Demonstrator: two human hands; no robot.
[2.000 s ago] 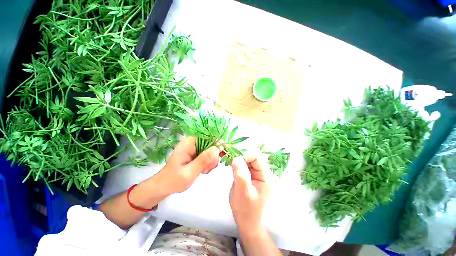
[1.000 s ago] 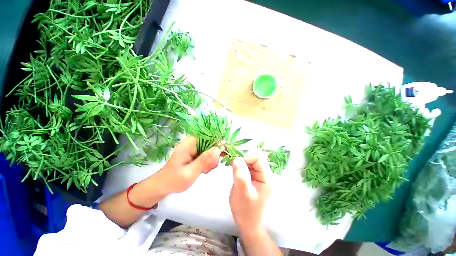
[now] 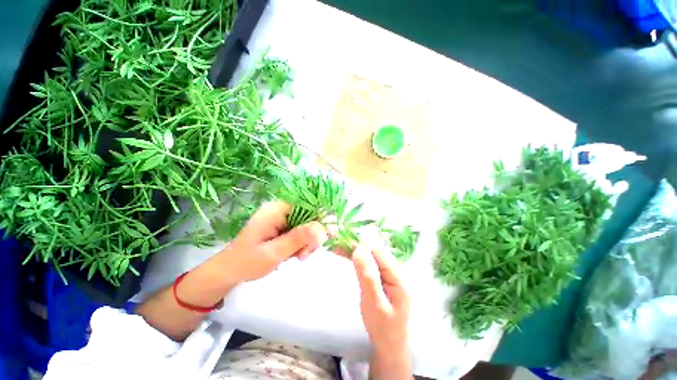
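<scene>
My left hand (image 3: 271,241), with a red band at the wrist, is closed around a held bunch (image 3: 318,197) of green leaf sprigs, leaves pointing up. My right hand (image 3: 382,286) is just right of it and pinches a small leaf sprig (image 3: 347,231) between thumb and fingertips, beside the bunch. A small round glue cap (image 3: 388,140), bright green inside, stands on a tan cardboard pad (image 3: 356,156) beyond the hands. The fingertips partly hide the sprig's lower end.
Stemmed branches (image 3: 159,148) spill from a black tray (image 3: 239,46) at left. A bushy leaf pile (image 3: 519,245) lies right on the white sheet (image 3: 445,89). A white glue bottle (image 3: 603,158) and clear plastic bag (image 3: 631,282) are far right. Stray sprigs (image 3: 401,241) lie behind my right hand.
The view has shifted slightly. My right hand has moved a little to the right, away from the bunch, with the sprig at its fingertips. My left hand still holds the bunch.
</scene>
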